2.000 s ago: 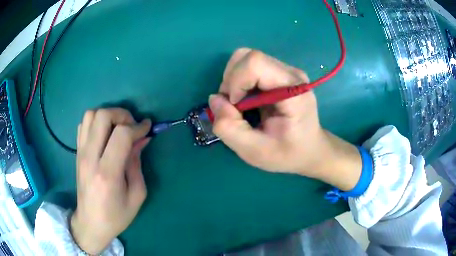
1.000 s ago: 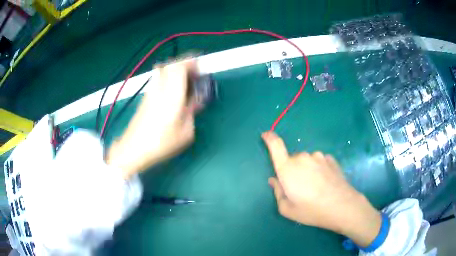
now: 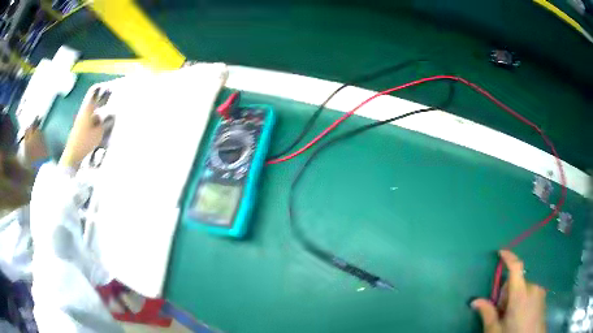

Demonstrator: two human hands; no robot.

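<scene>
My left hand (image 3: 84, 135) is at the far left over the white sheet (image 3: 153, 162), its fingertips by small dark units (image 3: 97, 156). Blur hides whether it holds one. My right hand (image 3: 520, 302), cut off by the bottom edge, holds the red test probe (image 3: 498, 279), its tip not clearly visible. The black test probe (image 3: 357, 270) lies on the green mat, tip to the right. The teal-edged multimeter (image 3: 231, 169) lies just right of the white sheet, its red and black wires looping right.
Two small boards (image 3: 541, 188) lie near the white strip (image 3: 390, 112) at right. Another dark unit (image 3: 504, 58) is on the darker green surface beyond. The clear tray (image 3: 582, 315) shows at the right edge. A yellow frame (image 3: 140, 39) and another person's hand (image 3: 34, 146) are at left.
The view has swung left, showing the multimeter and white sheet. My left hand, blurred with a dark unit before, is now over the sheet. My right hand now visibly holds the red probe.
</scene>
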